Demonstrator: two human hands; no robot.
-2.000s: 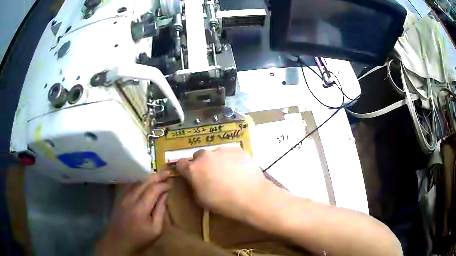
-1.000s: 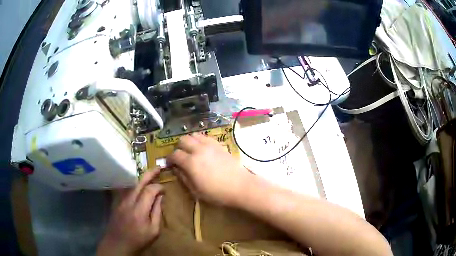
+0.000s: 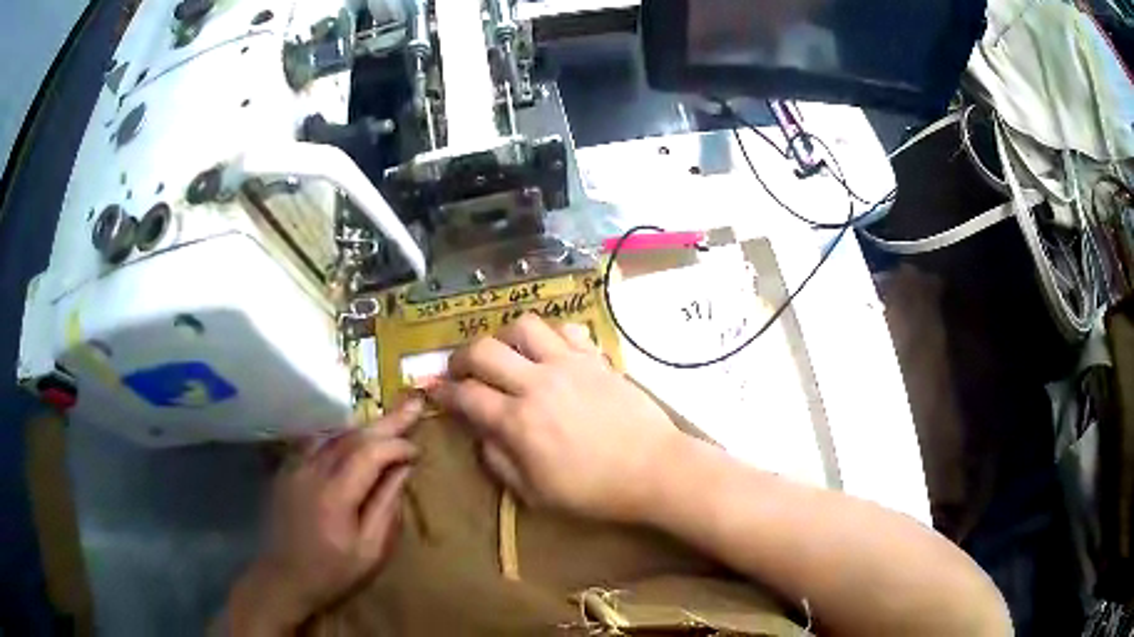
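A brown cloth (image 3: 460,535) lies at the table front, with a narrow tan tape (image 3: 507,535) down it and a bunched thin cord (image 3: 603,607) low on it. Its top edge meets the yellow template clamp (image 3: 392,342) under the machine head. The clamp has black handwriting and a window showing white. My right hand (image 3: 560,417) lies over the clamp's right part, fingers bent at the window's lower edge, pressing on the cloth edge. My left hand (image 3: 342,504) is on the cloth at the clamp's lower left corner, fingertips near my right ones. What lies under the fingers is hidden.
The white sewing machine head (image 3: 205,324) stands at left, the black control panel (image 3: 808,50) at top right. A pink stick (image 3: 653,240) and a looped black cord (image 3: 684,365) lie on the white base sheet (image 3: 696,305). Pale cloth with straps (image 3: 1045,125) hangs at far right.
My right hand covered the clamp's writing a second ago and now sits lower and right of it. The pink stick, not visible two seconds ago, shows beside the clamp. The camera view has shifted.
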